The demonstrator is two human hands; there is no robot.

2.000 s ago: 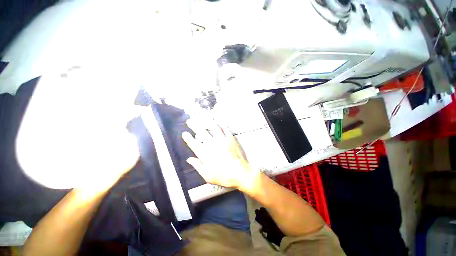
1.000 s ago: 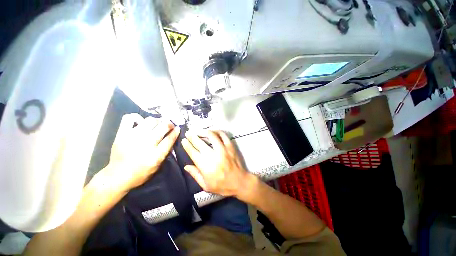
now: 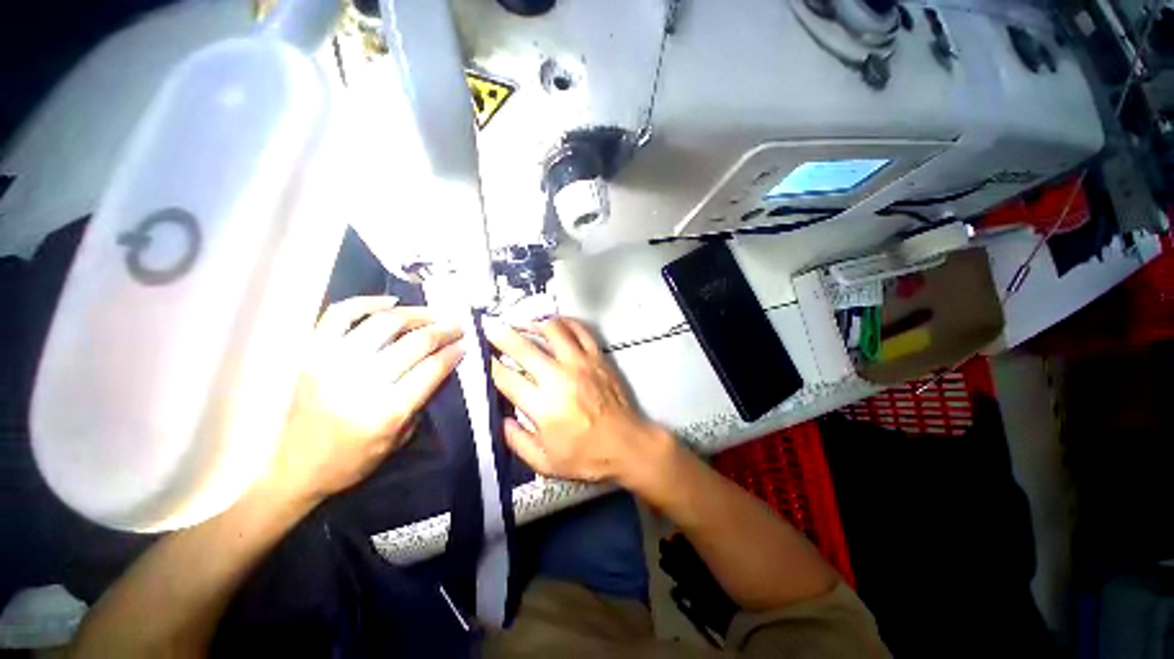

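Note:
The dark garment piece (image 3: pixel 406 483) lies under and left of the needle area and hangs over the table's front edge. A narrow pale strip (image 3: pixel 488 483) runs down it from the presser foot (image 3: pixel 505 290). My left hand (image 3: pixel 373 380) lies on the dark cloth left of the strip, fingertips close to the foot. My right hand (image 3: pixel 567 402) is right of the strip, fingertips at its edge just below the foot. Whether the fingers pinch the cloth is hard to tell. The needle itself is lost in glare.
The white sewing machine (image 3: pixel 734 103) stands behind. A pale rounded object with a ring symbol (image 3: pixel 167 296) blocks the left. Right of the needle lie a black smartphone (image 3: pixel 731 328) and a tan parts tray (image 3: pixel 946 309). A red crate (image 3: pixel 785 496) with black cloth (image 3: pixel 927 515) is below.
The pale strip, mostly hidden one second ago, now runs lengthwise between my hands. Both hands stay near the foot, the left slightly lower. The pale rounded object has shifted right and the glare has lessened since two seconds ago.

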